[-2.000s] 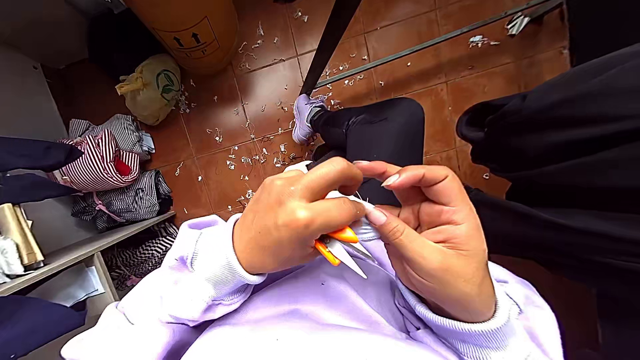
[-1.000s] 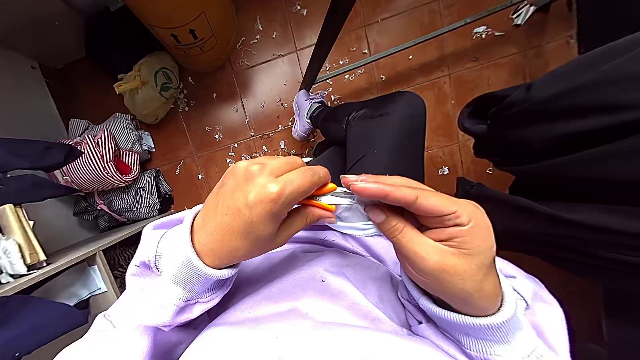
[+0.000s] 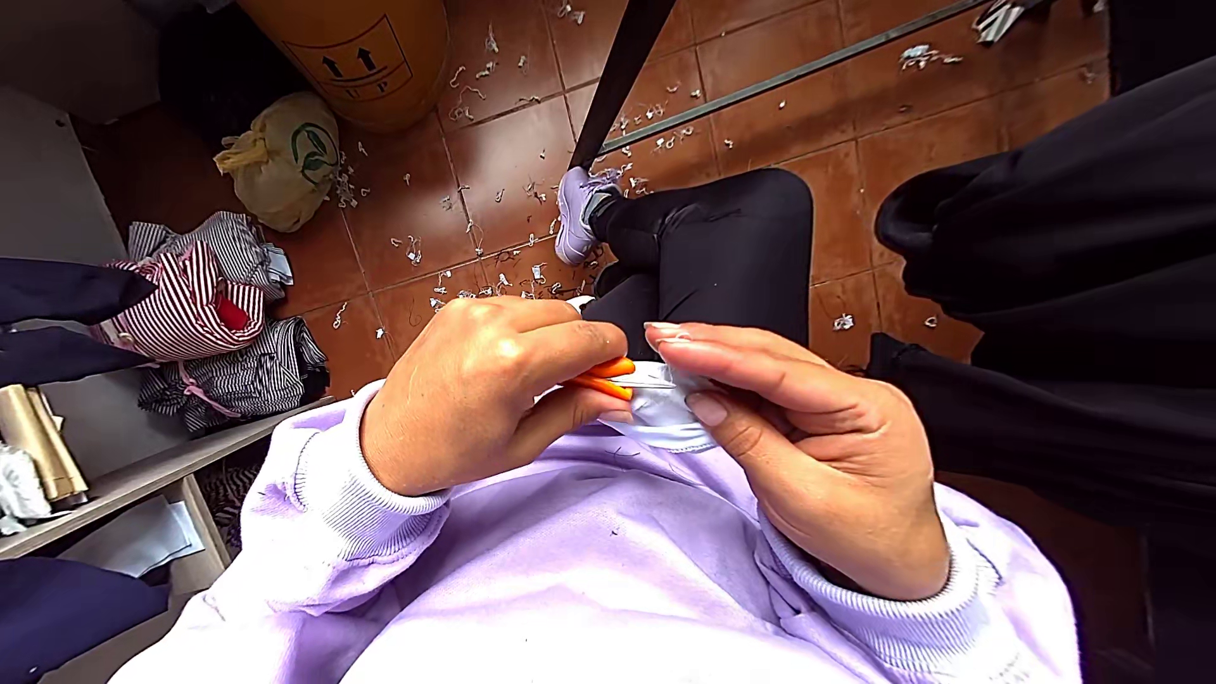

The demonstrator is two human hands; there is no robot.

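My left hand [image 3: 494,389] grips small orange-handled thread snips [image 3: 606,378] between thumb and fingers, over my lap. Their metal blades point right, lying against a piece of white fabric [image 3: 660,418]. My right hand [image 3: 807,437] pinches the right part of that fabric between its thumb and fingers. The blade tips end close to my right thumb. Much of the fabric is hidden by my hands.
Folded striped garments [image 3: 195,304] lie at the left by a wooden shelf [image 3: 142,484]. A yellowish bag [image 3: 285,161] and an orange bin [image 3: 366,57] stand behind. Dark cloth [image 3: 1073,228] hangs at the right. Thread scraps litter the tiled floor [image 3: 503,171].
Two seconds ago the snips' blades pointed down and right below my left hand; now they point right at the fabric. More of the white fabric shows between my hands.
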